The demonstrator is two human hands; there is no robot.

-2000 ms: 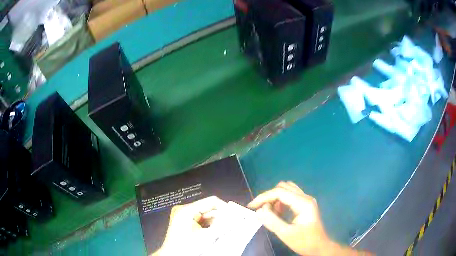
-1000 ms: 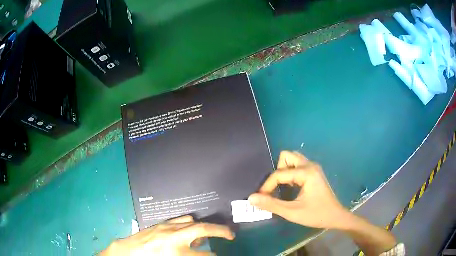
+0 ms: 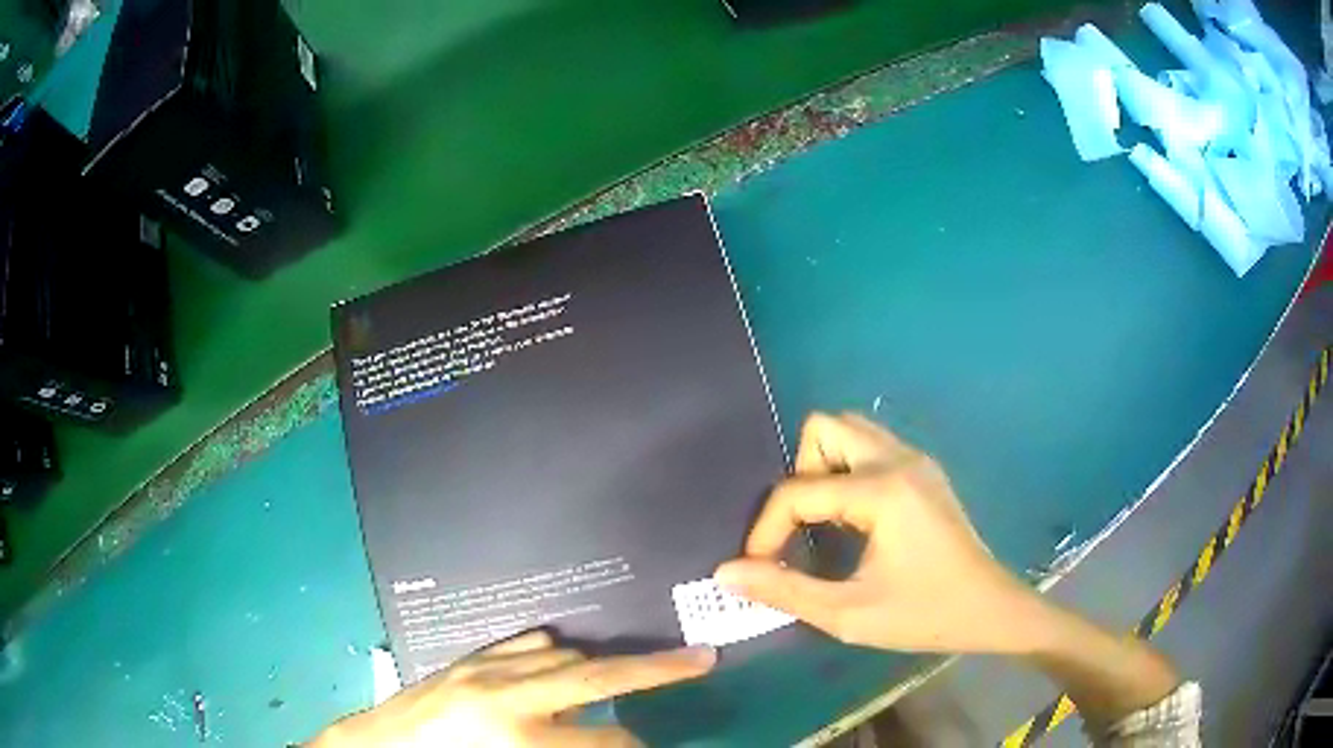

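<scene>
A flat black product box (image 3: 556, 439) lies on the blue-green worktop, its printed back facing up. A white barcode label (image 3: 709, 614) is at the box's lower right edge. My right hand (image 3: 877, 541) pinches the label's upper right part between thumb and finger. My left hand (image 3: 541, 694) lies over the box's lower edge, its index finger stretched to the label's lower left edge. The left hand is partly cut off by the frame's bottom. Whether the label is fully stuck down cannot be told.
Black boxes (image 3: 219, 161) stand on the green conveyor belt (image 3: 497, 102) at the upper left. Pale blue backing paper (image 3: 1206, 124) is heaped on the worktop (image 3: 994, 292) at the upper right. Yellow-black tape (image 3: 1243, 526) marks the grey floor at the right.
The label was in both hands above the box and is now at the box's lower right edge. Since one second ago my left index finger has reached the label. The view has tilted down.
</scene>
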